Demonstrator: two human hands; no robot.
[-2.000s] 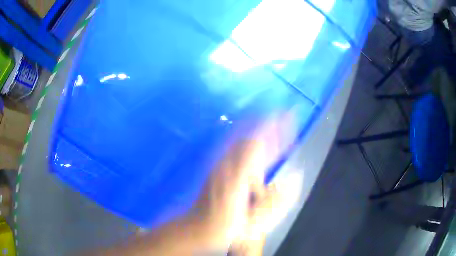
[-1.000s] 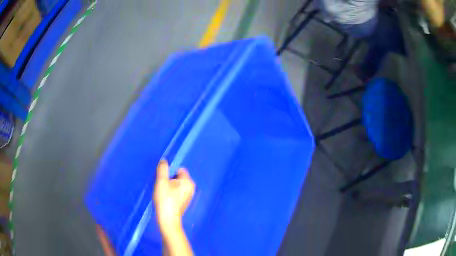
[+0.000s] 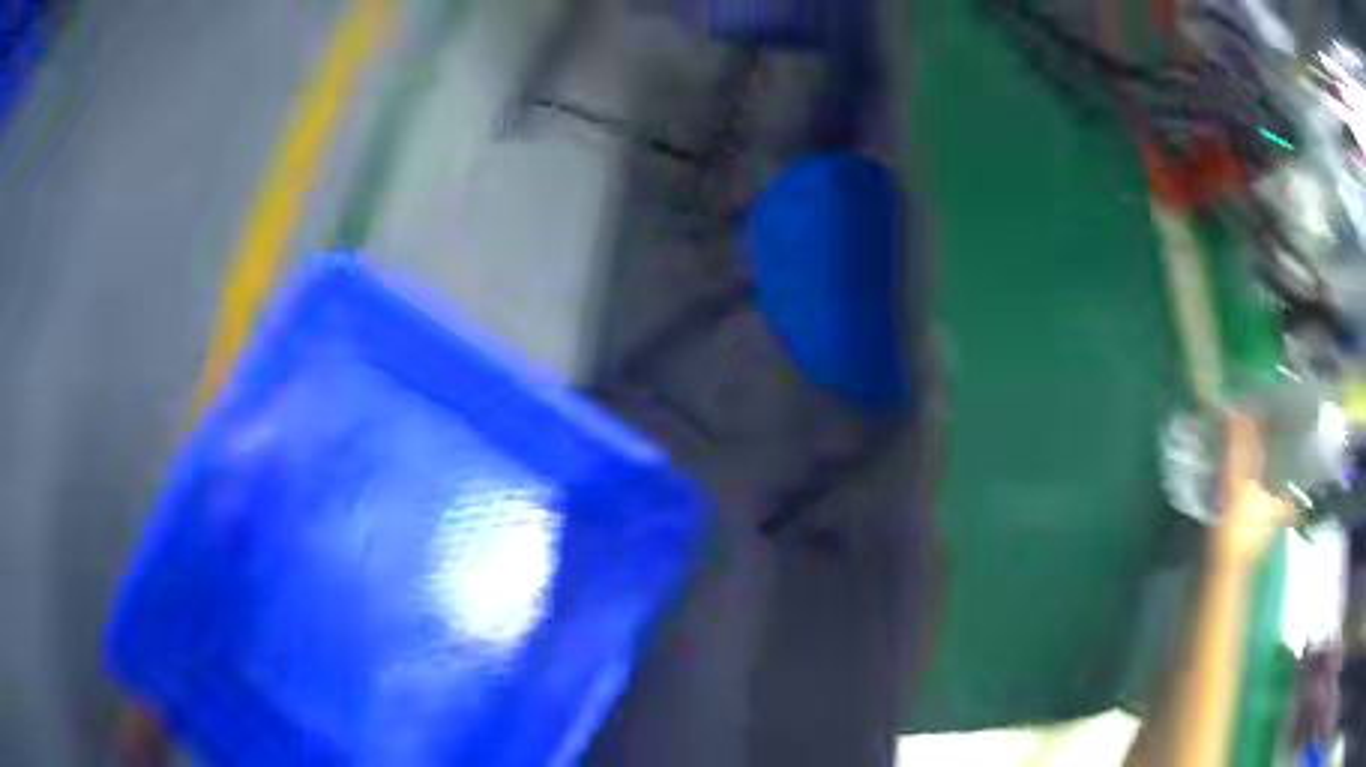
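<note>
The whole view is blurred. A blue bin [image 3: 345, 555] is at the lower left, its inside facing me, with a bright reflection on it. A small skin-coloured patch, likely my left hand [image 3: 140, 734], shows at the bin's lower left edge; its fingers cannot be made out. My right arm reaches up along the right side, away from the bin. My right hand [image 3: 1252, 513] is blurred beside clear, shiny objects [image 3: 1194, 468] at the bench; its grip cannot be made out.
A green bench or conveyor surface [image 3: 1034, 390] runs down the right of centre. A round blue stool [image 3: 832, 277] stands left of it. A pale sheet [image 3: 1019, 746] lies at the bottom edge. A yellow floor line [image 3: 292, 188] runs along the left. Blurred red and dark items are at the upper right.
My right hand has let go of the bin rim and moved to the bench at the right. The bin appears smaller and lower left. The view has swung right, bringing in more green surface.
</note>
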